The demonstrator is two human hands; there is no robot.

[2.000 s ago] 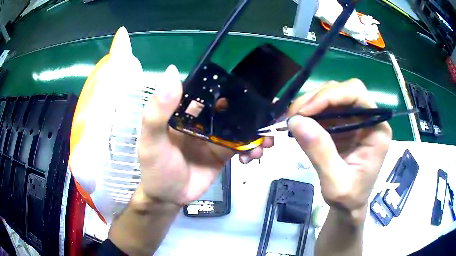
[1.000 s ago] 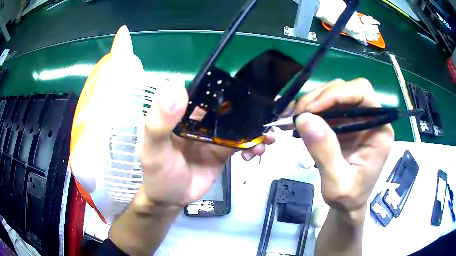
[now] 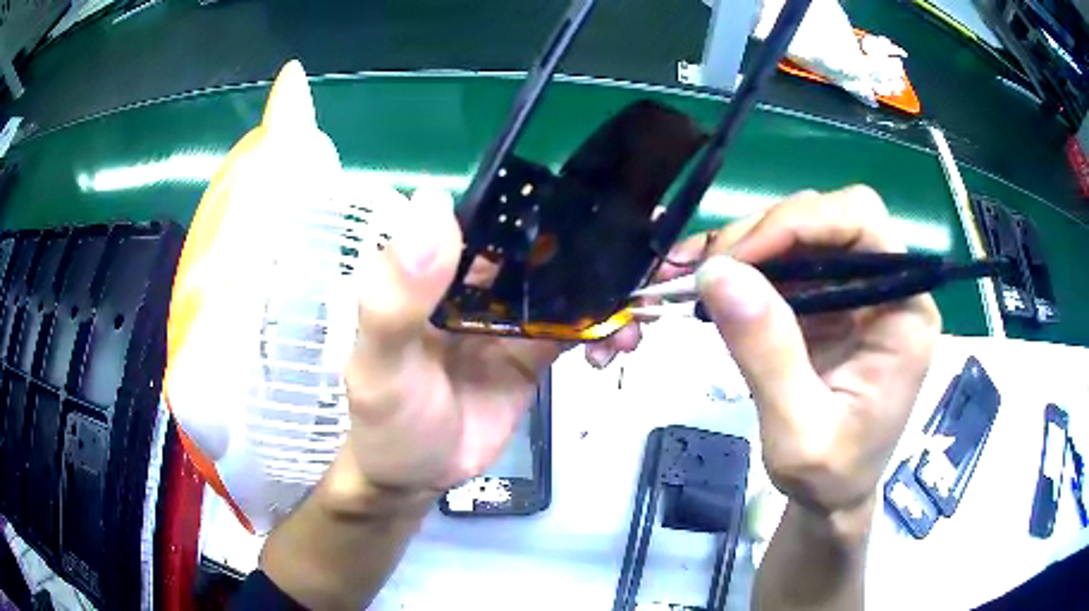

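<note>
My left hand holds a black middle frame by its solid end, tilted up over the bench. A thin amber-gold strip lies along the frame's near edge. A glossy dark flap hangs over the frame's window. My right hand holds black-handled tweezers between thumb and fingers. Their pale tips are at the frame's near right corner, by the end of the amber strip. Whether the tips grip anything cannot be told. A thin dark line shows near my right fingertips.
A white-and-orange fan stands close left of my left hand, with a black blister tray beyond. Black frames lie on the white bench below and at right. A green conveyor runs behind, carrying dark parts at right.
My left hand has turned and tilted the frame slightly and moved a little to the right. The tweezer tips stay at the frame's corner and now show spread apart.
</note>
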